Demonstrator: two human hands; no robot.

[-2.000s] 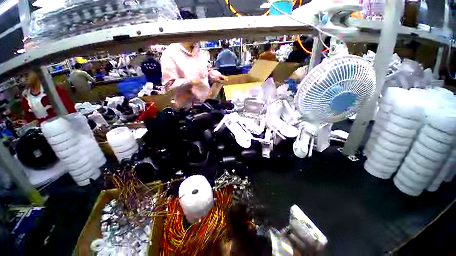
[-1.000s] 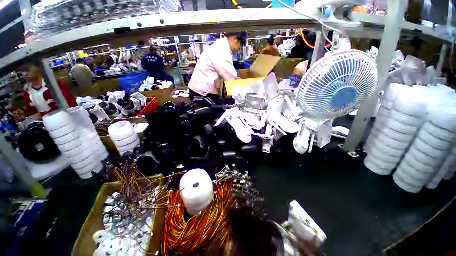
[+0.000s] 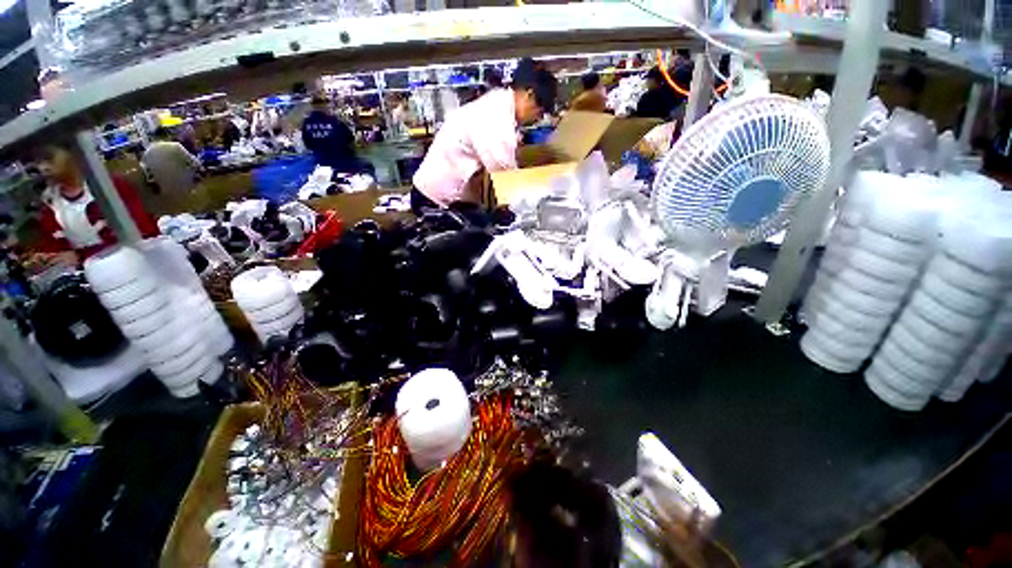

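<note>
A white bracket housing [image 3: 675, 479] is tilted up at the bottom, right of centre. Blurred fingers of my right hand [image 3: 690, 537] are at its lower edge, mostly cut off by the frame, and appear to hold it. Thin wires show beside it. A dark, blurred rounded shape [image 3: 564, 513] is at the bottom centre; I cannot tell if it is my left hand or a black part in it. Orange-red wire leads [image 3: 427, 499] lie to its left, with a short stack of white round covers [image 3: 434, 417] on them and silvery metal-ended pieces [image 3: 527, 399] behind.
An open carton [image 3: 195, 505] of small white wired parts is at left. A black housing heap [image 3: 388, 294] and white brackets [image 3: 555, 250] lie behind. A desk fan [image 3: 744, 172] stands by the post [image 3: 827, 166]. Cover columns [image 3: 877, 266] stand right. A person in pink [image 3: 472, 144] bends over beyond.
The view has tilted slightly, so the bench sits a little higher. The person in pink has turned and bent toward the box. The tilted white bracket has barely moved.
</note>
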